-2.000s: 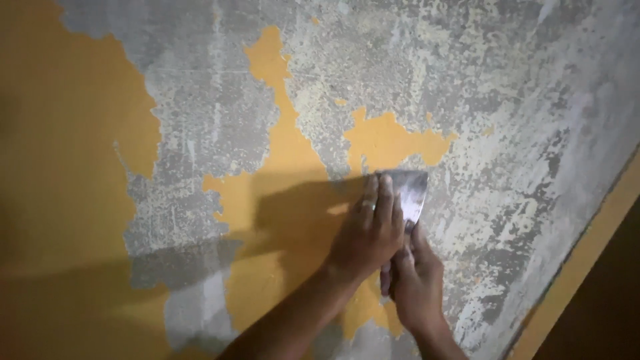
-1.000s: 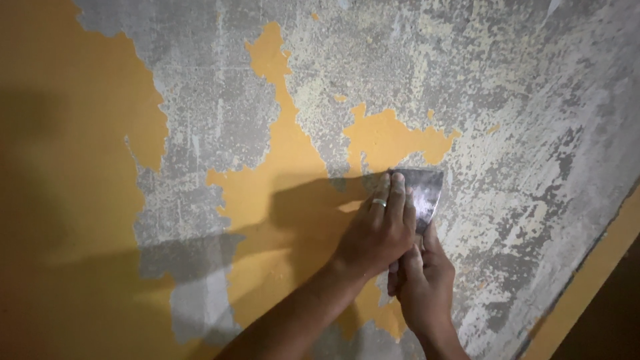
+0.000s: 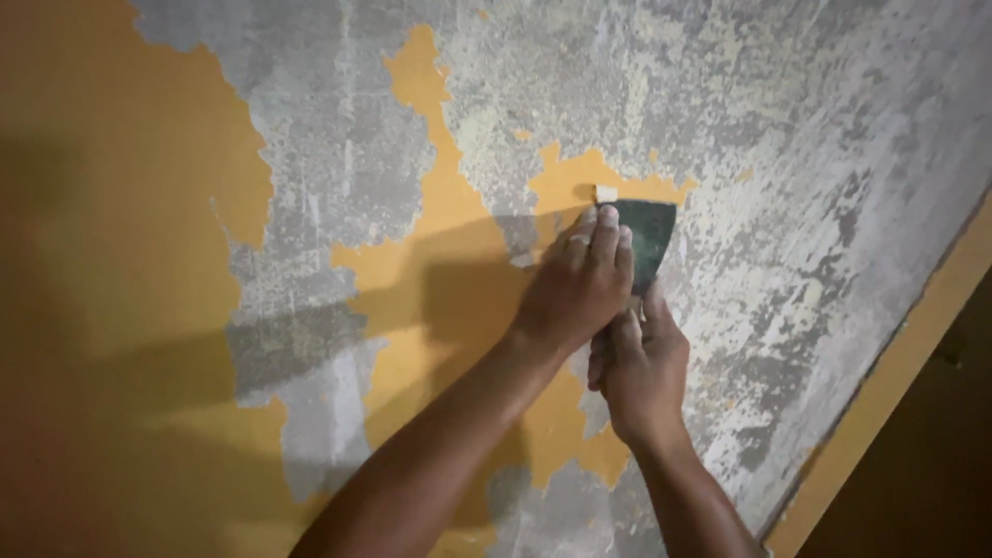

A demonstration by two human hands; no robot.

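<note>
My right hand [image 3: 647, 360] is closed around the handle of a metal putty knife [image 3: 653, 232], mostly hidden by the fingers. My left hand [image 3: 585, 279] lies over the left side of the blade, its fingertips pressing near the blade's edge; a ring is on one finger. The blade points up against the wall, its edge on a patch of orange paint [image 3: 577, 174]. A small curled paint flake [image 3: 606, 194] stands at the blade's upper left corner.
Bare grey plaster [image 3: 721, 93] with pale blotches spreads above and to the right. Orange paint [image 3: 101, 232] covers the left side. An orange border strip [image 3: 891, 380] runs diagonally at the right, with a dark area beyond it. Arm shadows fall leftward.
The blade has moved up into the orange patch, both hands still on the tool. A curled flake now shows at its edge. The blade looks dark green instead of shiny.
</note>
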